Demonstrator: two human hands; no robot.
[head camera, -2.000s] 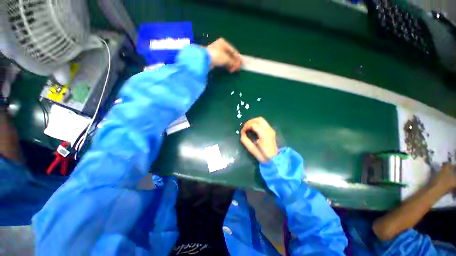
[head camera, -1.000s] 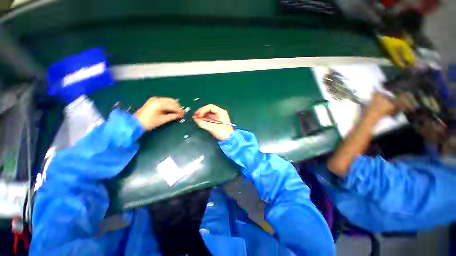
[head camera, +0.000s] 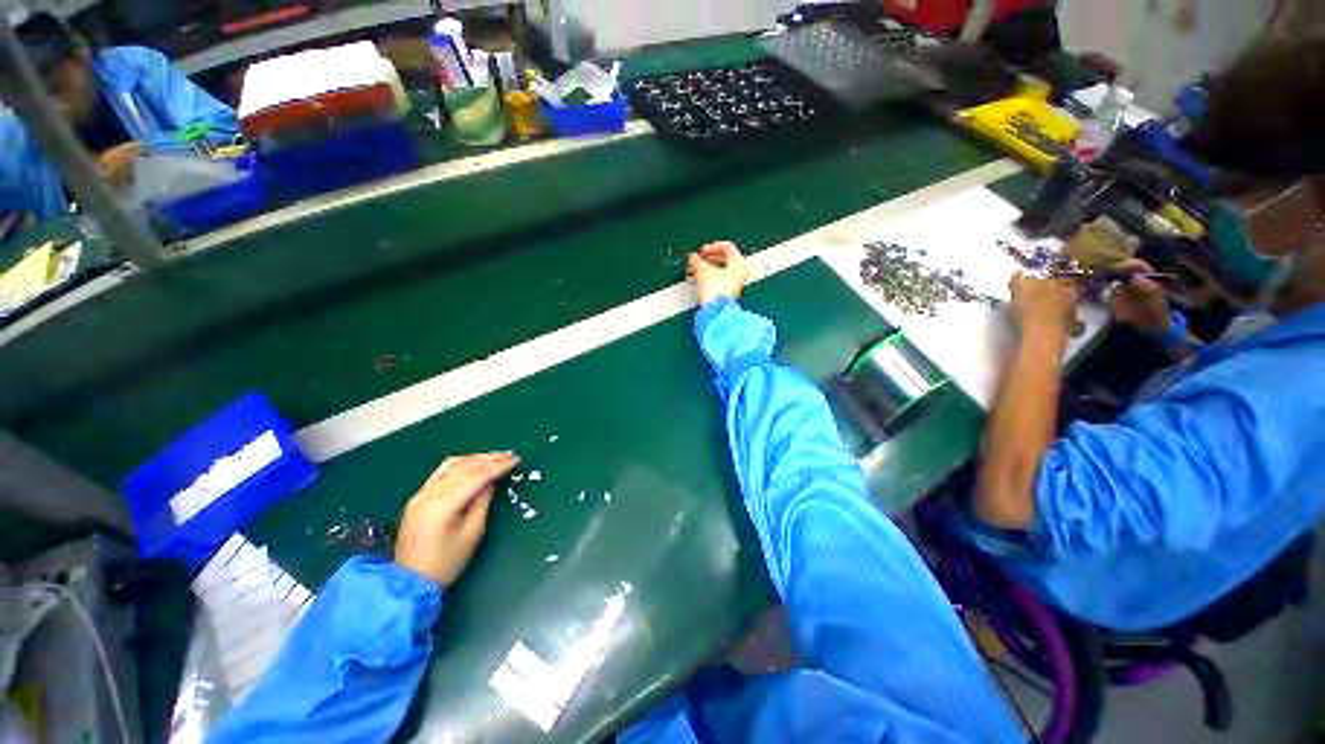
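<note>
Several tiny white pieces (head camera: 526, 509) lie scattered on the glossy green mat (head camera: 683, 436). My left hand (head camera: 448, 516) rests just left of them, palm down, with its fingertips beside the nearest pieces; anything pinched there is too small to see. My right hand (head camera: 716, 272) is stretched forward over the white strip (head camera: 581, 339), its fingers curled together; what it may hold is hidden. A white card (head camera: 538, 686) with dark lines lies near the front edge, beside a faint clear film (head camera: 628, 531). Small dark parts (head camera: 375, 534) lie left of my left hand.
A blue bin (head camera: 218, 472) and lined label sheets (head camera: 244, 596) are at left. A reel (head camera: 892, 381) stands right of my right forearm. A neighbour (head camera: 1163, 465) works at right beside a component pile (head camera: 913, 276). A dark parts tray (head camera: 734, 102) lies beyond the belt.
My right hand has moved away from the white pieces, forward to the white strip; its thin tool no longer shows. My left hand stays near the pieces. The view has shifted, showing more at right and beyond.
</note>
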